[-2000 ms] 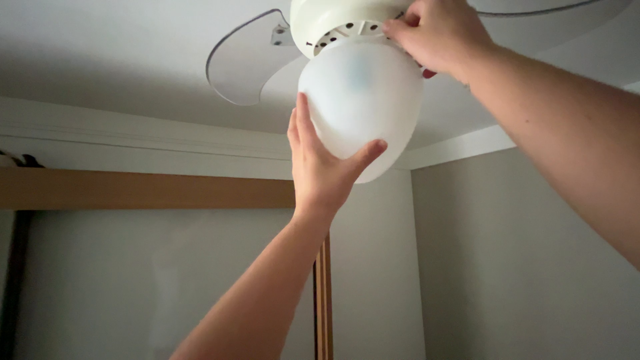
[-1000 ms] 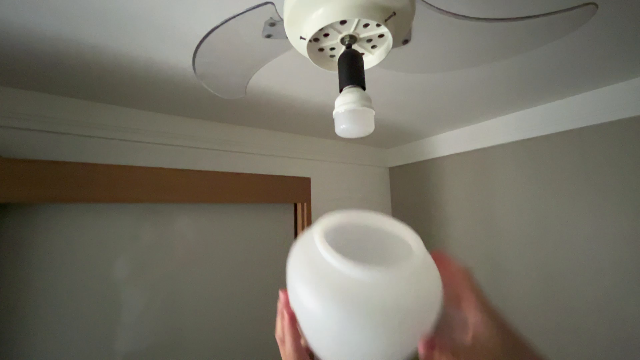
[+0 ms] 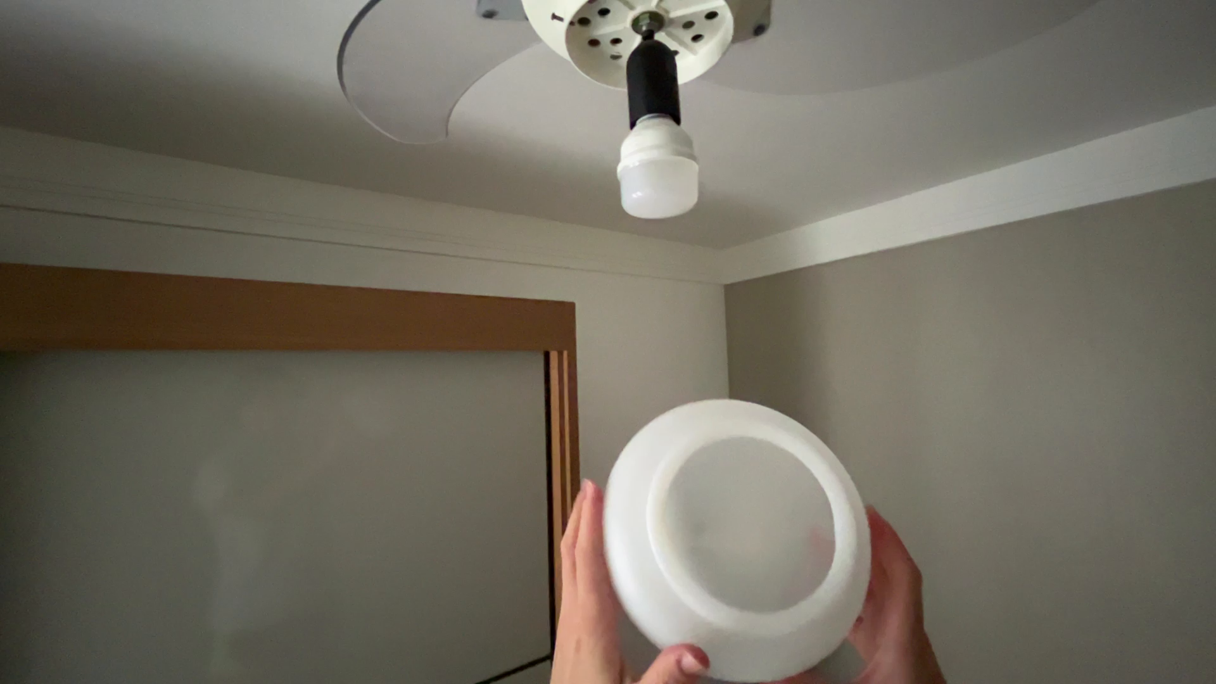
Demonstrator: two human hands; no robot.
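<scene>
Between both hands is a frosted white lamp shade [image 3: 632, 570], its round opening facing me. My left hand [image 3: 598, 608] grips its left side, the thumb at the lower edge. Around the right side curls my right hand [image 3: 895, 598], partly hidden behind the shade. Above, apart from the shade, a white light bulb [image 3: 658, 176] hangs from a black socket [image 3: 653, 84] under the cream housing of a ceiling fan [image 3: 556, 28].
A clear fan blade [image 3: 418, 71] extends left of the housing, close below the ceiling [image 3: 256, 85]. At left stands a brown wooden frame [image 3: 285, 309] around a grey panel. Two walls meet in a corner behind the shade.
The shade was up against the fan housing, covering the bulb; it has come down and tilted its opening toward me. My right hand has moved from the housing to the shade's side.
</scene>
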